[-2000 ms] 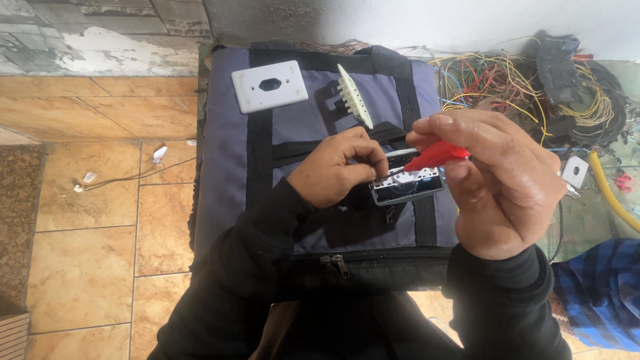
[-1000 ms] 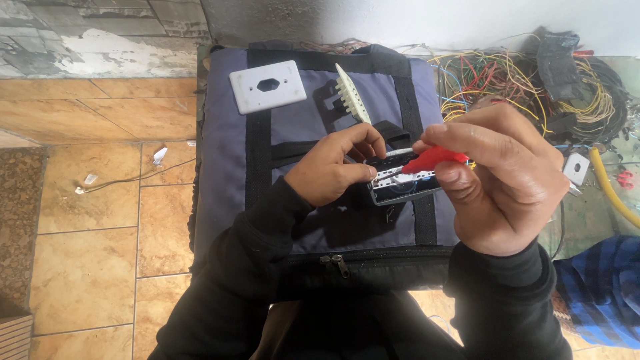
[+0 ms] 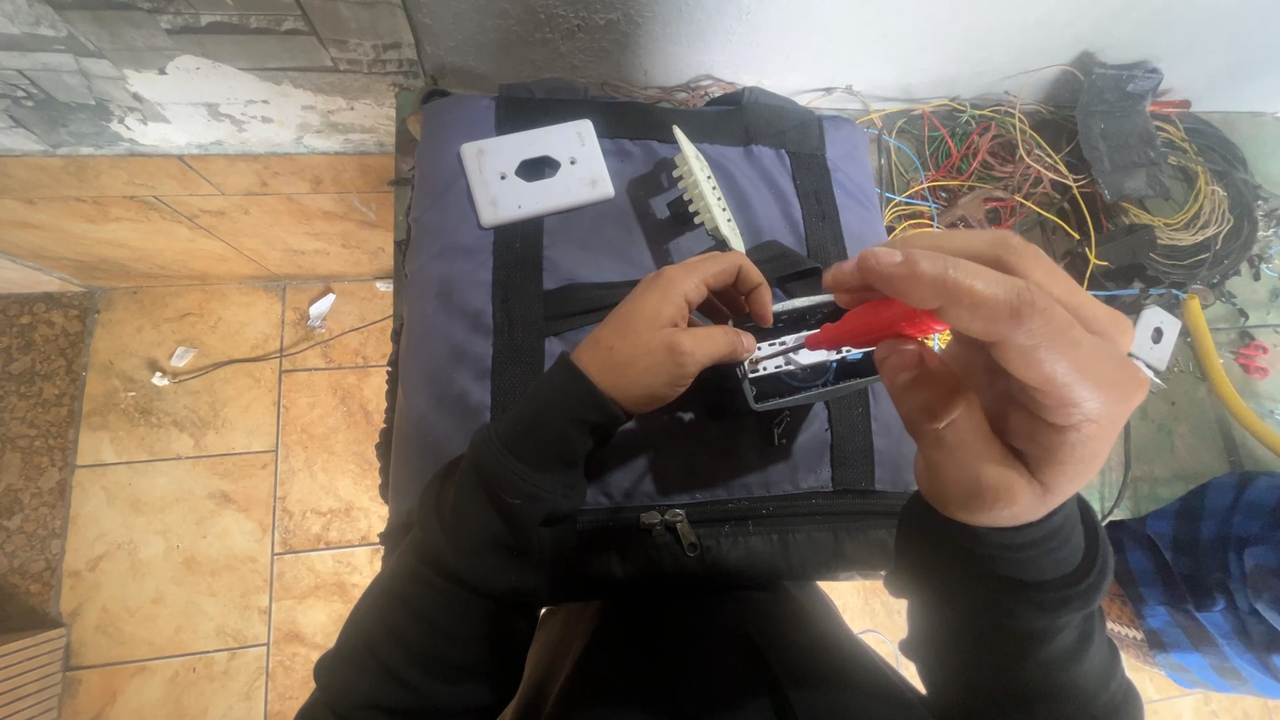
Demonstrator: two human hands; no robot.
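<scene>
My right hand (image 3: 1000,370) grips the red handle of a screwdriver (image 3: 875,322), its shaft pointing left into a dark electrical box (image 3: 815,397). Inside the box lies a white perforated mounting strip (image 3: 770,362), with some wire beneath it. My left hand (image 3: 670,335) holds the box's left end, thumb and fingers close to the screwdriver's tip; what exactly the tip touches is hidden. Behind my left hand a cream terminal strip (image 3: 708,190) lies on the purple-grey padded bag (image 3: 630,460). A white cover plate (image 3: 538,172) with a six-sided hole rests at the bag's back left.
A tangle of coloured wires (image 3: 985,165) and a black cable coil (image 3: 1205,200) lie at the back right. Further right are a small white plate (image 3: 1155,338), a yellow hose (image 3: 1222,380) and blue plaid cloth (image 3: 1210,570). Tiled floor (image 3: 170,550) lies at left.
The screwdriver's shaft and my left fingers have shifted slightly at the box's left end. My right hand's fingers have changed their hold a little around the red handle.
</scene>
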